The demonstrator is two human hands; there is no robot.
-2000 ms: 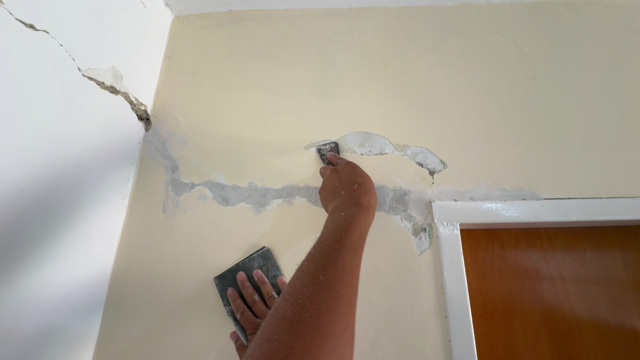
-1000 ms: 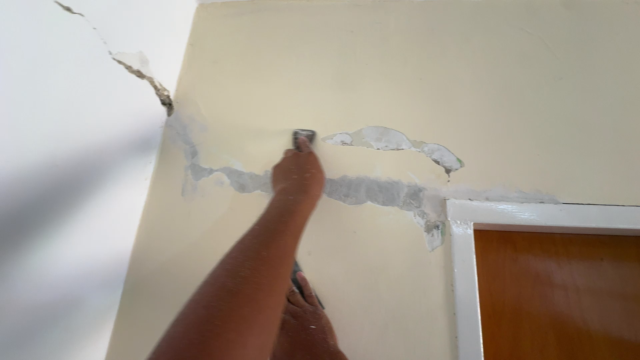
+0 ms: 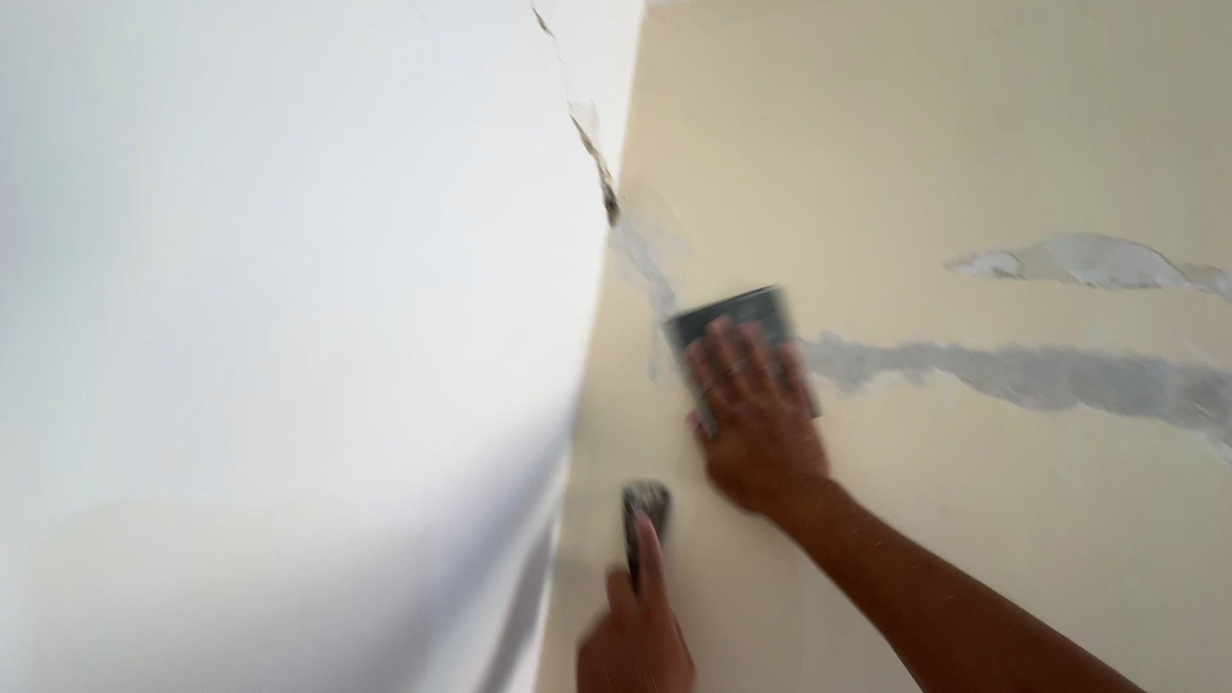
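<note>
My right hand [image 3: 760, 433] lies with its fingers spread over a dark abrasive sheet [image 3: 741, 310], holding it flat against the cream wall [image 3: 924, 520]. The sheet covers the left part of a grey filler band [image 3: 1020, 371] that runs across the wall. Lower and to the left, my left hand [image 3: 635, 630] grips a small dark hand tool [image 3: 647, 510], its index finger stretched along it. Blur hides the tool's exact kind. A separate chipped patch [image 3: 1107, 262] with white showing is at the upper right.
The white adjoining wall [image 3: 289, 289] fills the left side and meets the cream wall at a corner. A deep crack [image 3: 599, 168] runs down it to that corner. Thin grey filler [image 3: 645, 260] continues from there toward the sheet.
My right hand has come up with the sheet onto the filler band near the corner. My left hand has dropped with its tool, now below the sheet. The view has shifted left.
</note>
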